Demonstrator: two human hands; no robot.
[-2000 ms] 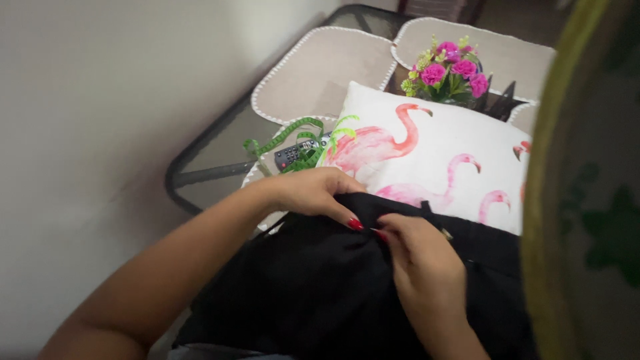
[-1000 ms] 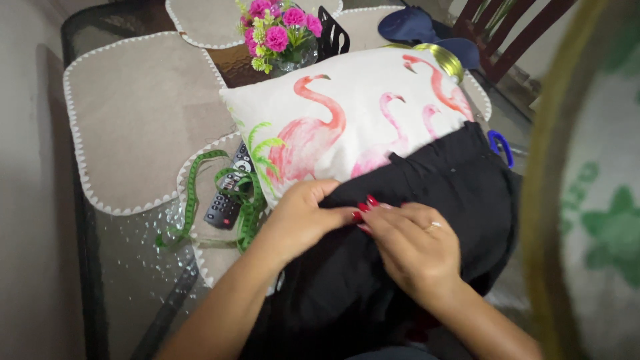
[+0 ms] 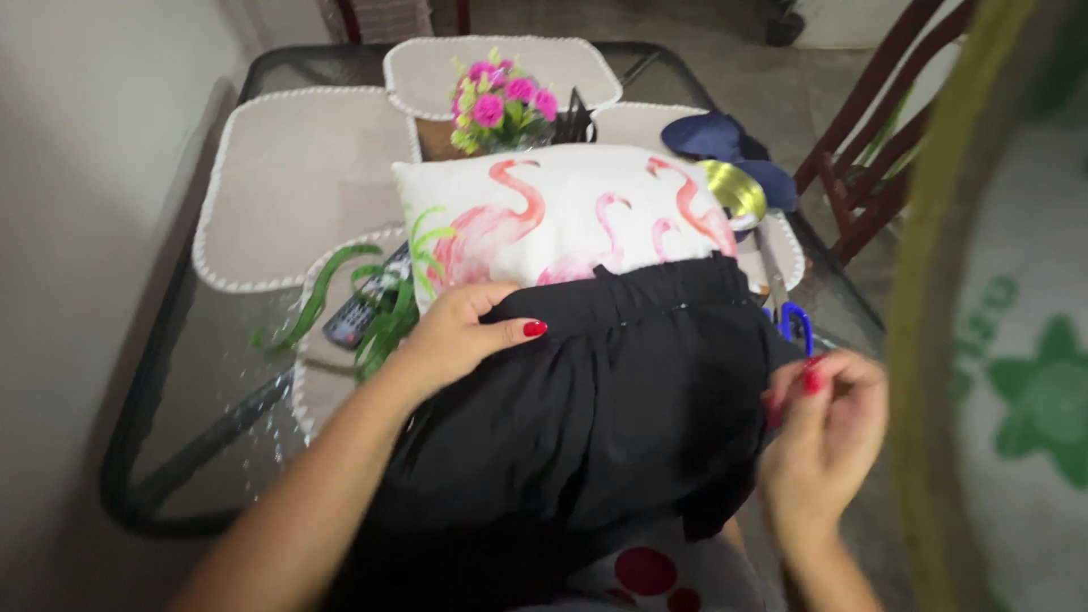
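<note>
A black garment with a waistband (image 3: 595,382) lies over the near part of a white cushion printed with flamingos (image 3: 561,212). My left hand (image 3: 459,340) grips the left end of the waistband, its thumb on top and the fingers behind the cloth. Right of the garment, my right hand (image 3: 820,425) is raised with thumb and fingertips close together; whether something thin, such as thread, is between them cannot be told. The blue handles of what look like scissors (image 3: 796,325) show just beyond that hand.
Placemats (image 3: 297,187) lie on a glass table. A remote control (image 3: 361,310) and green curled strip (image 3: 319,293) are at left, artificial flowers (image 3: 501,102) behind the cushion. A gold-coloured round tin (image 3: 735,194) and dark blue cloth item (image 3: 710,136) sit back right, near a wooden chair (image 3: 875,127).
My right hand has moved away from the waistband, off to the right. My left hand still holds the waistband. The view has shifted and takes in more of the table.
</note>
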